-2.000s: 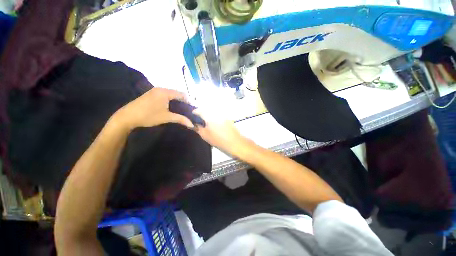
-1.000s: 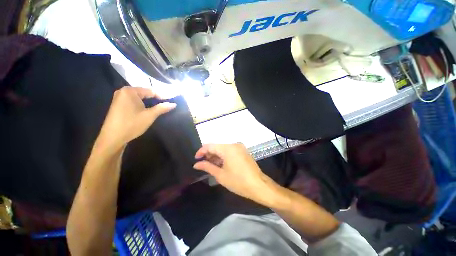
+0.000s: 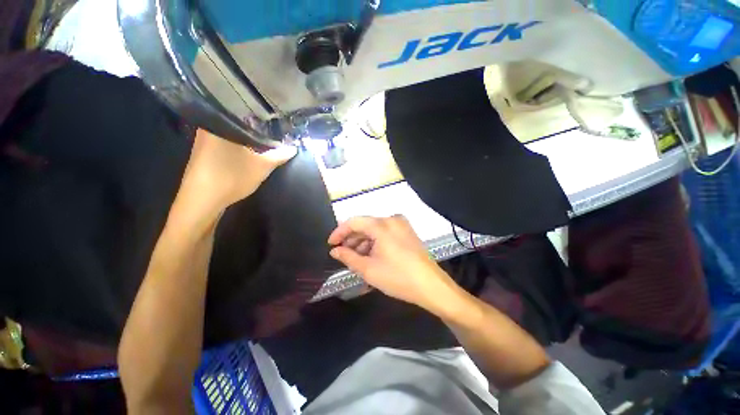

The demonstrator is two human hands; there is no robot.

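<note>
A large black fabric panel [image 3: 268, 235] lies left of the needle, its right edge running from the presser foot [image 3: 307, 146] toward the table's front edge. My left hand [image 3: 231, 166] lies on the panel with its fingertips beside the presser foot, partly behind the machine head. My right hand [image 3: 373, 247] pinches the panel's right edge near the front of the table. The white and blue sewing machine [image 3: 454, 49] stands over the work, its needle area washed out by a bright light. Curved black cut pieces [image 3: 479, 162] lie flat under the machine arm.
Maroon striped cloth [image 3: 641, 275] hangs over the table edge at the right. A blue plastic basket [image 3: 231, 385] is below the table by my lap. Pale green snips [image 3: 621, 131] lie at the table's right end. The ruler-marked table edge [image 3: 625, 174] runs along the front.
My hands were together at the needle, then parted; my right hand moved down the panel's edge. My left hand has moved slightly toward the presser foot. The view has come closer to the machine.
</note>
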